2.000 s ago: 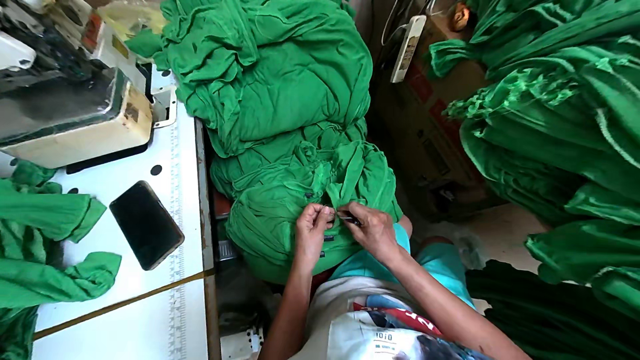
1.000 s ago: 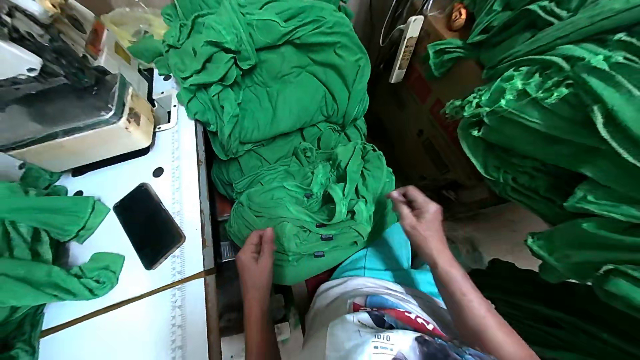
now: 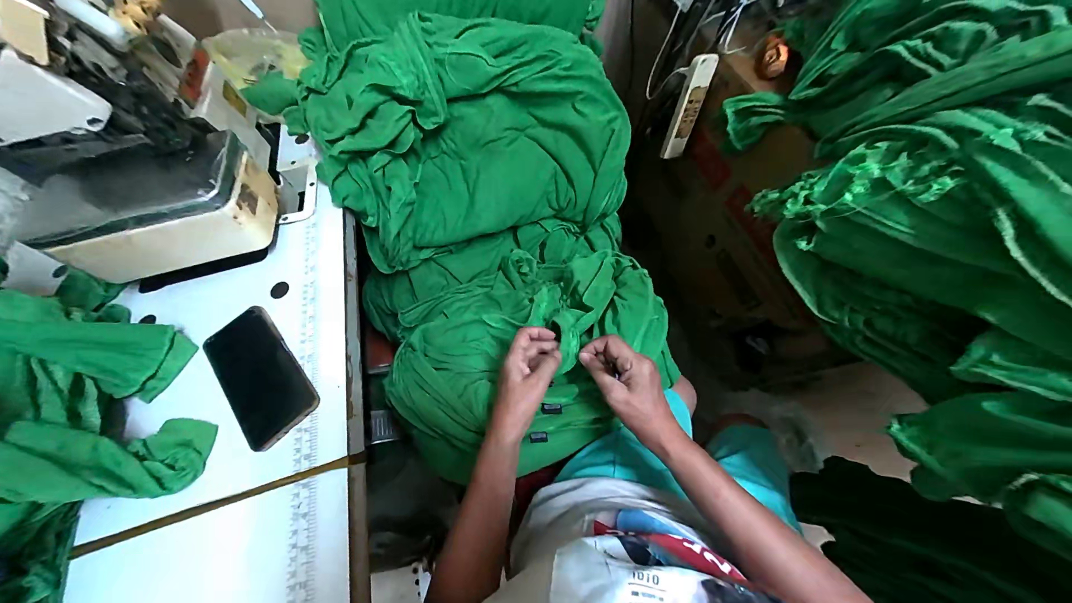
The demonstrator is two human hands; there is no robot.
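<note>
A heap of green knit fabric lies over my lap, with small dark labels near its lower edge. My left hand is over the heap, its thumb and fingers curled close together; whether cloth is between them cannot be told. Just right of it, my right hand bends its fingertips against a fold of the green cloth, and a small dark bit shows by its fingers. A narrow gathered strip of cloth lies between the two hands.
At left, a white machine table carries a smartphone, a sewing machine and green cloth pieces. A larger green cloth pile rises ahead. More green fabric hangs at right, near a power strip and a cardboard box.
One second ago my hands were apart at either side of the heap; they have come together over its middle. Two seconds ago they were also together at the cloth.
</note>
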